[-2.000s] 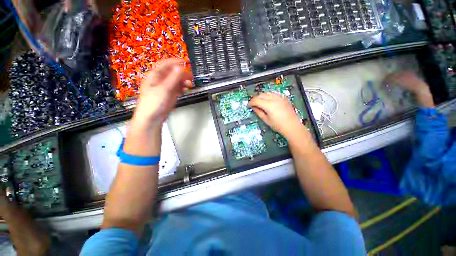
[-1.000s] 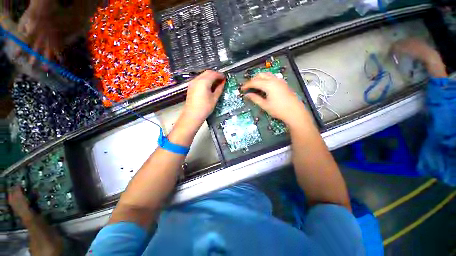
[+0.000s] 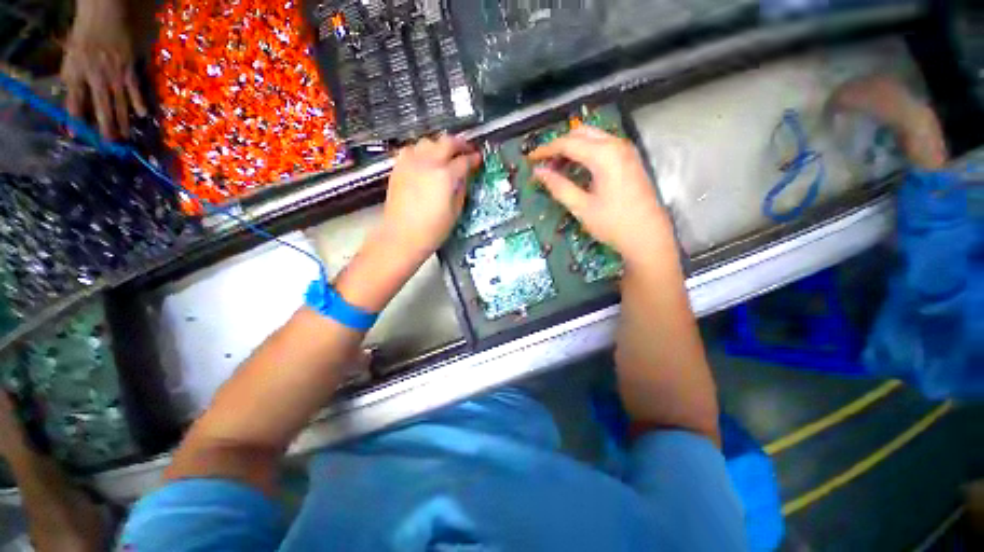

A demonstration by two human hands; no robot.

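Note:
A dark carrier [image 3: 536, 304] with several green circuit boards lies in the line channel in front of me. My left hand [image 3: 432, 185], with a blue wrist strap [image 3: 347, 311], is at the upper-left board [image 3: 491, 205]; its fingertips are together, and whether they hold a part cannot be told. My right hand [image 3: 604, 189] is over the right boards, thumb and index finger near each other beside the upper-left board; anything between them is too small to tell. The lower-left board [image 3: 511, 272] is uncovered. An orange part [image 3: 574, 125] shows on the upper-right board.
Behind the rail are orange components [image 3: 248, 97], dark components [image 3: 86, 205] and tray-packed parts [image 3: 394, 70]. A white sheet [image 3: 232, 323] and blue cord [image 3: 793, 173] lie in the channel. Other people's hands show at upper left [image 3: 103, 76], lower left and right [image 3: 890, 113]. Another carrier is at left.
My left hand has come from beside the orange heap to the upper-left board. My right hand has lifted slightly from that board. The white cable right of the carrier no longer shows.

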